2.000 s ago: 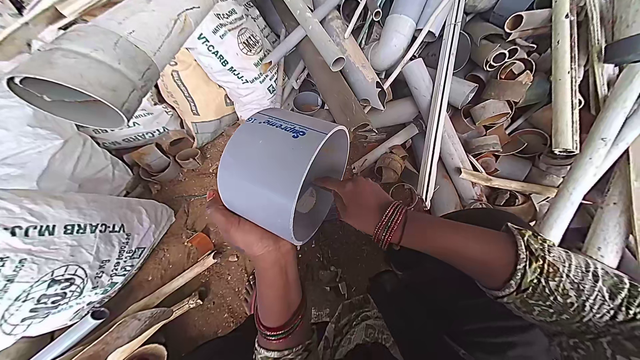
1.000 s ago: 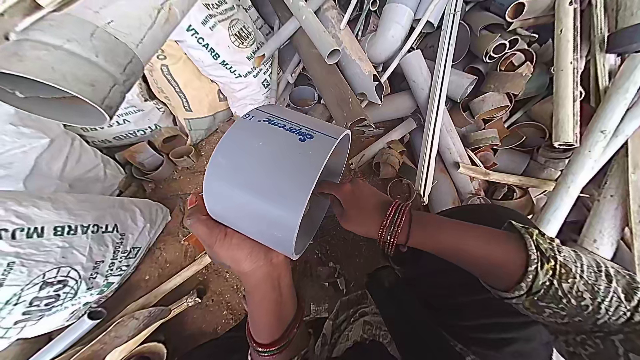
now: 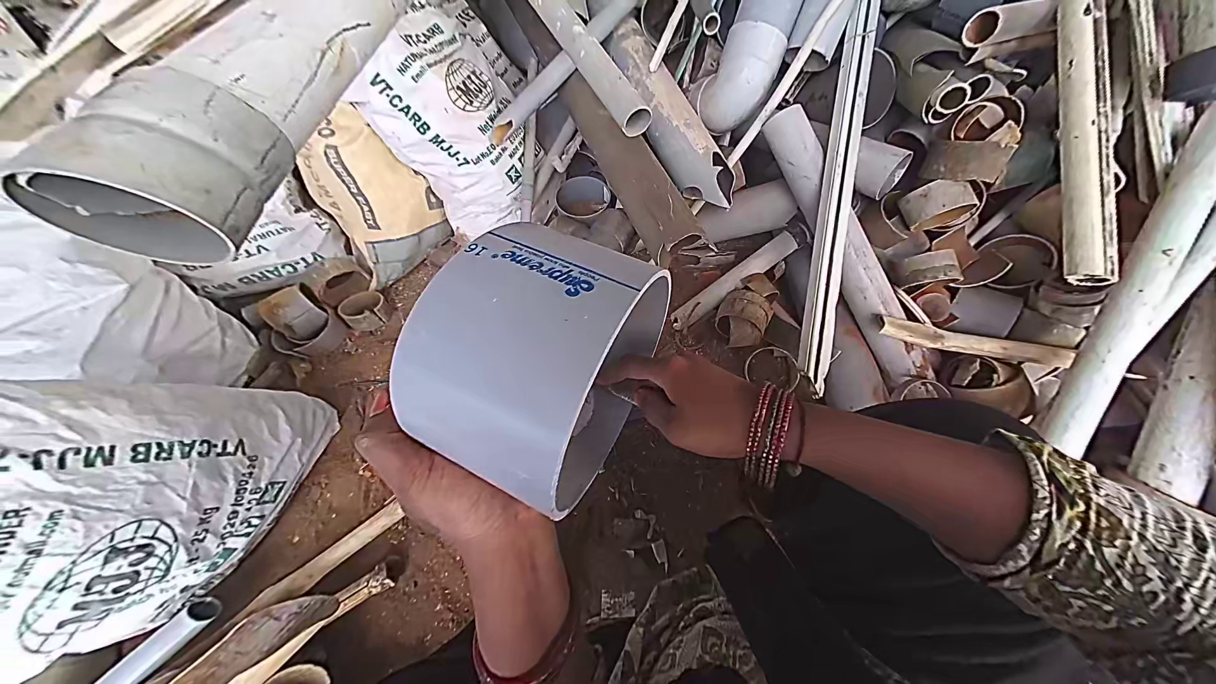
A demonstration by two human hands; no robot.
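Note:
A short, wide section of grey plastic pipe (image 3: 503,351) with blue print lies on its side in the middle of the view, its open end facing right. My left hand (image 3: 456,484) holds it from below and the left, fingers partly hidden behind the pipe. My right hand (image 3: 679,404), with red bangles at the wrist, reaches into the open end at the right. Its fingertips are hidden inside, so whether they grip anything cannot be told.
A heap of cut plastic pipes (image 3: 845,256) and ring offcuts (image 3: 936,204) fills the back and right. At upper left rests a large grey pipe (image 3: 190,142). White printed sacks (image 3: 142,475) lie at the left, beside wooden strips (image 3: 313,570) on brown ground.
The pipe section has turned a little in my left hand since the first frame, and less of its inside shows. My right hand stays at its open end.

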